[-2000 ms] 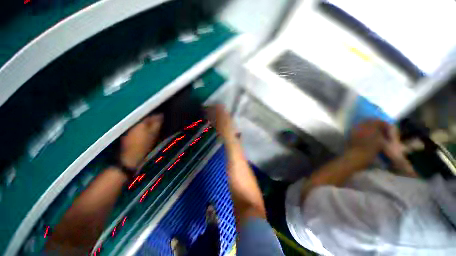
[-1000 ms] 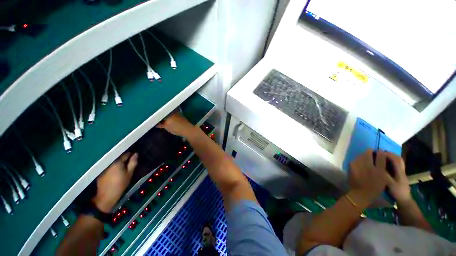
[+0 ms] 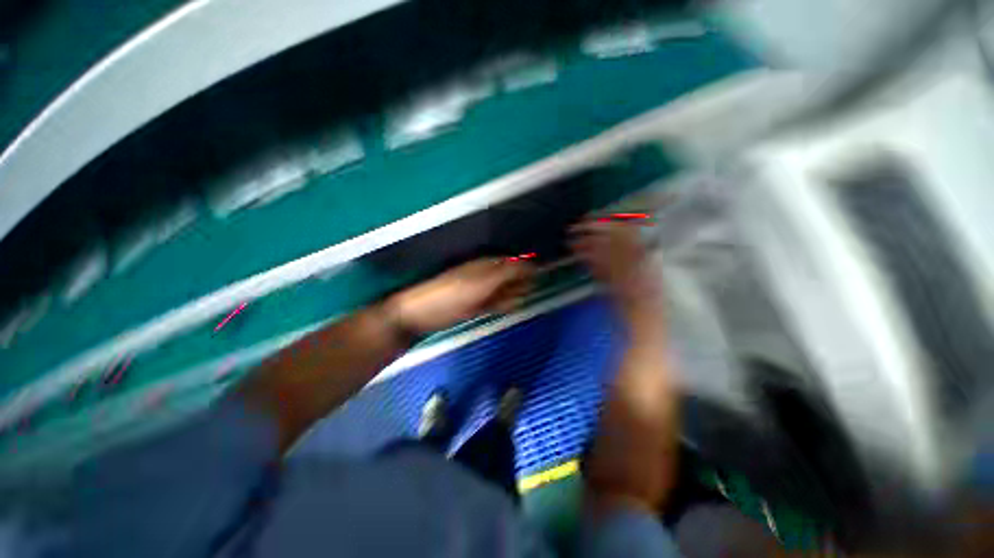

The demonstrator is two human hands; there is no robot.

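The frame is strongly blurred. A dark tray-like shape lies on a lower green shelf, under the white front edge of the shelf above. My left hand is at the near side of the dark shape, with a red light streak at its fingertips. My right hand is near the right end of the dark shape, beside another red streak. Blur hides the fingers of both hands and whether they hold anything.
The upper green shelf bears a blurred row of white plugs. Faint red streaks show at the left. A white console with a dark keyboard stands at the right. Blue grating and feet show below.
The view has swung, so the shelves and console sit further right. My left hand has moved right along the shelf, closer to my right hand. The other person's hands have left the view.
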